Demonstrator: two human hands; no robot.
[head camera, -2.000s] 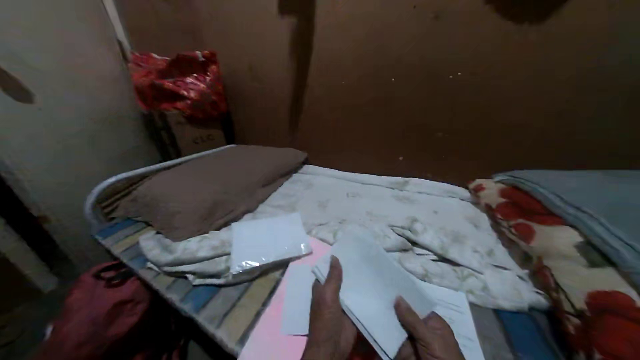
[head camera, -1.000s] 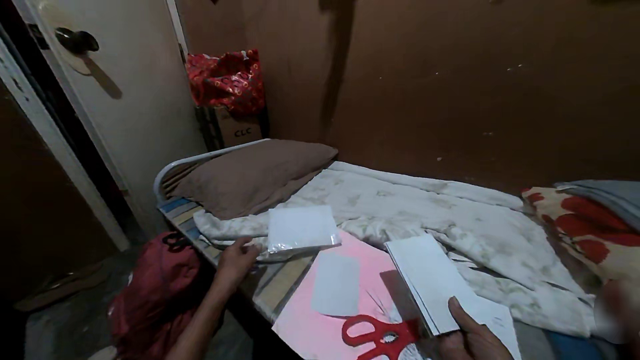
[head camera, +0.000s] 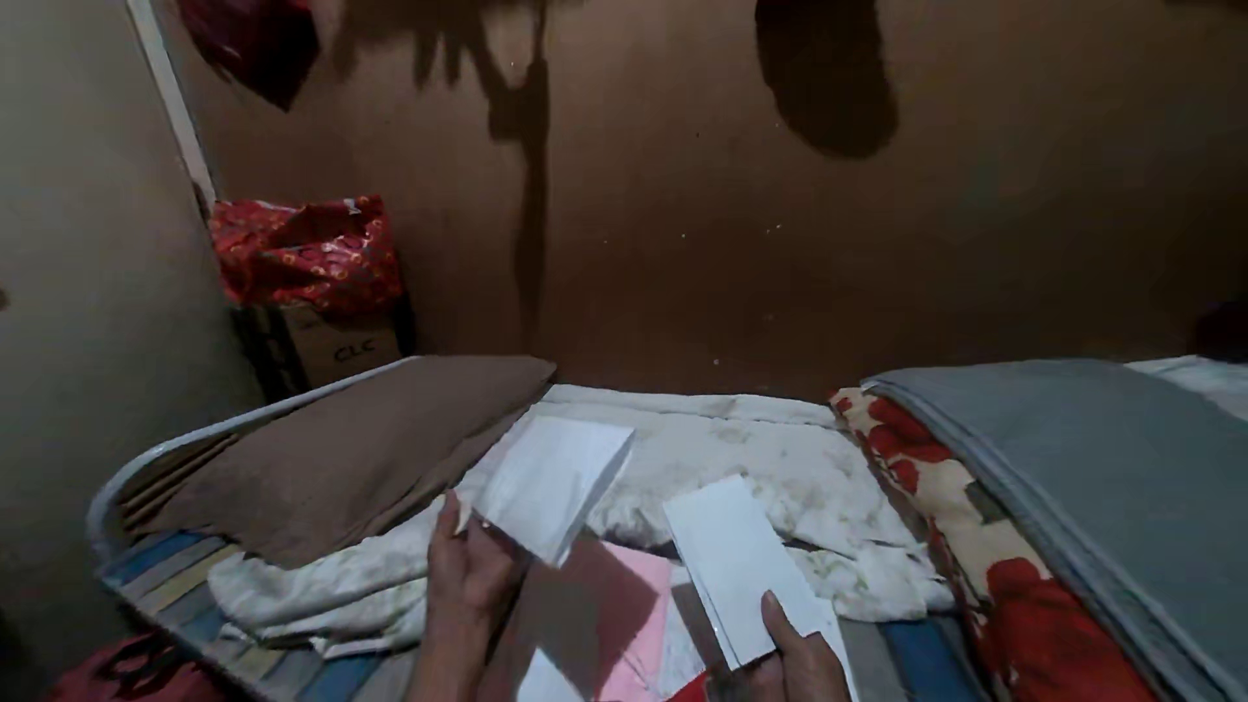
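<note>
My left hand (head camera: 475, 565) grips the lower left corner of a white packet in clear plastic (head camera: 554, 483), raised above the bed. A small stack of folded white paper (head camera: 743, 570) is in my right hand (head camera: 795, 658), the thumb on top and the fingers beneath. Below both hands lies a pink sheet (head camera: 634, 609), partly in shadow. A white paper piece (head camera: 548, 680) shows at the bottom edge. Beside my right hand, only a bit of the red scissors' handle (head camera: 690, 688) is visible.
A crumpled white patterned blanket (head camera: 721, 448) and a brown pillow (head camera: 361, 444) lie on the bed. At right are a red floral blanket (head camera: 1038, 595) and folded grey bedding (head camera: 1092, 439). A red plastic bag (head camera: 307, 255) tops a cardboard box (head camera: 341, 349) against the wall.
My left hand has taken hold of the plastic packet, which lay on the bed, and lifted it. My right hand still holds the white papers. The view has shifted, leaving the scissors mostly out of frame.
</note>
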